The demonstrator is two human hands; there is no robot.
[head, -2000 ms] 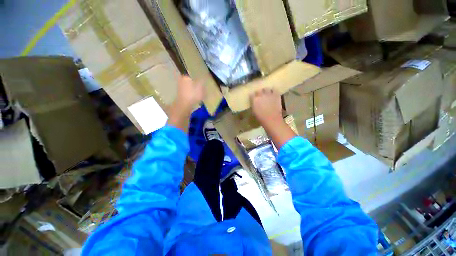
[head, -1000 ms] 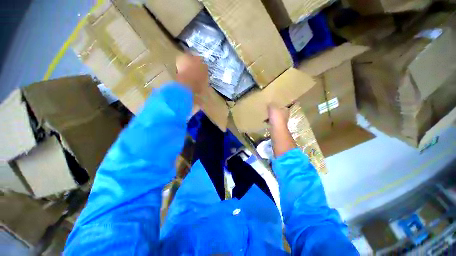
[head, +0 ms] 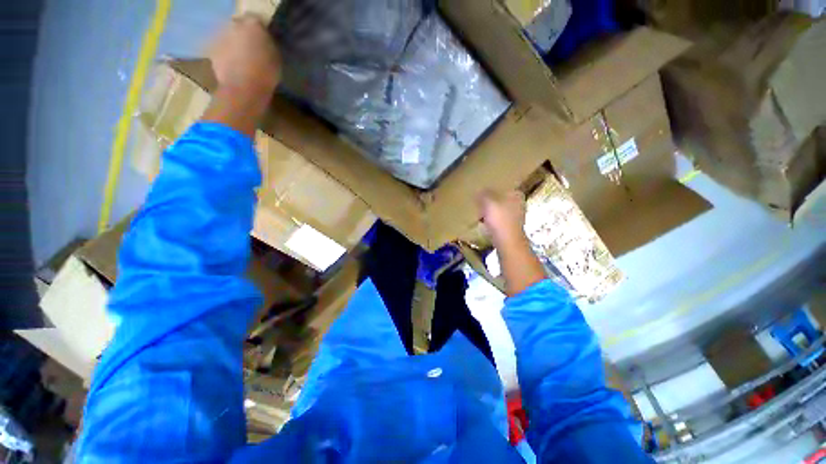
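An open brown carton (head: pixel 344 172) stands in front of me, filled with bagged parts (head: pixel 412 100) in clear, shiny grey plastic. A white label (head: pixel 314 247) is on its near left side. My left hand (head: pixel 244 59) is blurred at the carton's left flap, near the top of the picture; its fingers are partly hidden, so its hold is unclear. My right hand (head: pixel 504 218) is closed on the near flap (head: pixel 489 172) of the carton.
Another open carton (head: pixel 616 172) with a small white label stands at the right, and a large one (head: pixel 725 100) is beyond it. Cartons (head: pixel 77 299) lie at the left. A blue stool (head: pixel 797 333) and metal rails (head: pixel 725 426) show at lower right. A yellow floor line (head: pixel 136 109) runs at upper left.
The left flap has opened outward and more of the bagged parts shows. My left hand has moved up and left. My right hand stays at the near flap.
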